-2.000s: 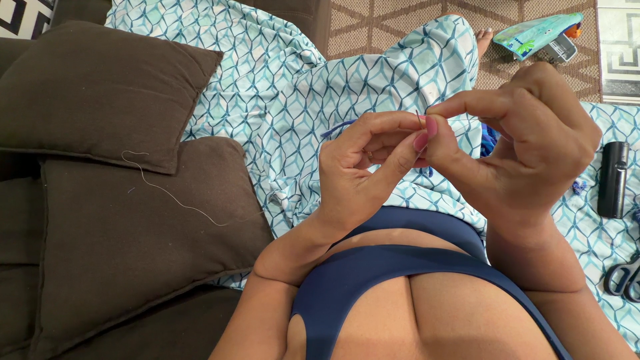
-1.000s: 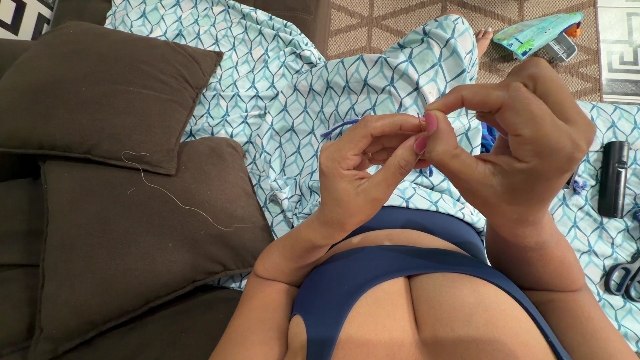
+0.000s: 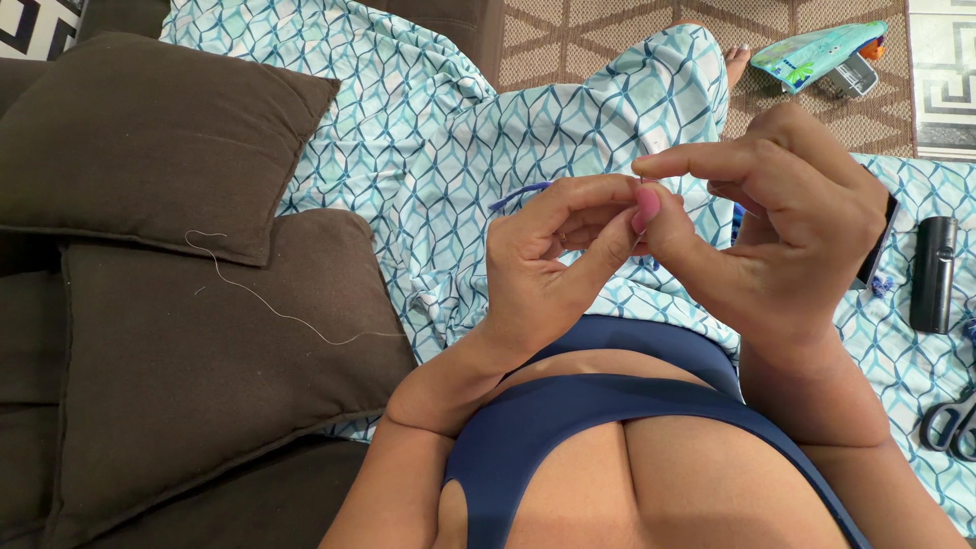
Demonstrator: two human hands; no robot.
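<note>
My left hand (image 3: 560, 255) and my right hand (image 3: 778, 229) meet in front of my chest, fingertips touching. Pinched between thumb and forefinger of my right hand is a thin needle (image 3: 642, 178), only a short bit of it showing. The fingertips of my left hand are pressed together just beside it, on something small that my fingers mostly hide. A fine pale thread (image 3: 282, 314) lies in a loose curve over the brown cushion on the left. Beneath my hands, a blue yarn strand (image 3: 520, 195) rests on the patterned cloth (image 3: 534, 122) over my lap.
Two brown cushions (image 3: 152, 145) lie at the left. On the patterned cloth at the right are a black cylindrical object (image 3: 933, 274), scissors (image 3: 945, 431) and a dark flat object (image 3: 877, 240), partly hidden by my right hand. A turquoise packet (image 3: 820, 57) sits on the rug beyond.
The needle stood up above my fingertips two seconds ago; now less of it shows, and my right forefinger is above its tip. My left hand has hardly moved.
</note>
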